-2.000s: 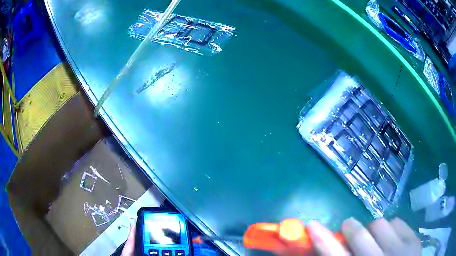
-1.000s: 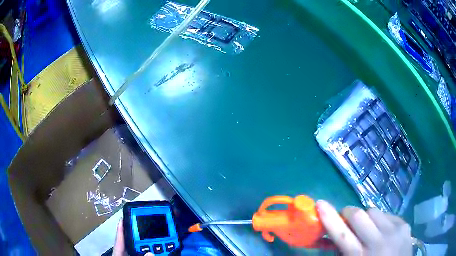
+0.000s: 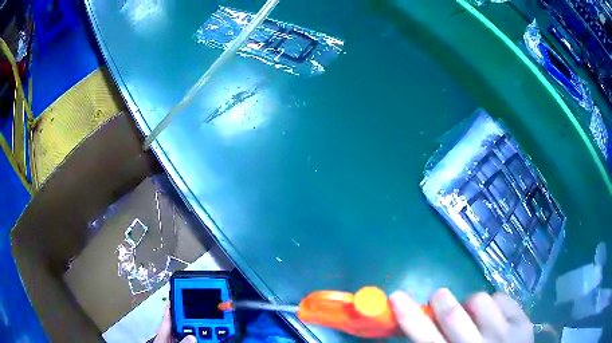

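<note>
A battery tester [image 3: 204, 329] with a black case, blue face and dark screen is at the bottom left, by the bench edge. My left hand [image 3: 165, 331] holds it from its left side; only finger parts show. My right hand [image 3: 463, 320] holds an orange air blow gun [image 3: 342, 313] on its side. The gun's thin nozzle points left and its orange tip overlaps the right side of the tester's screen; I cannot tell if they touch. Both hands are cut off by the bottom edge.
A lens sheet pack [image 3: 500, 208] lies on the green bench [image 3: 335, 167] at right. A clear strip with black-framed lenses [image 3: 288, 45] lies at the top, crossed by a pale hose [image 3: 201, 84]. An open carton [image 3: 67, 191] with clear scraps stands left. White pieces [image 3: 578, 288] lie at right.
The blow gun has moved left and tilted, bringing its nozzle tip from beside the tester to over the screen. The tester has shifted only slightly. Earlier, its screen showed a bright reflection.
</note>
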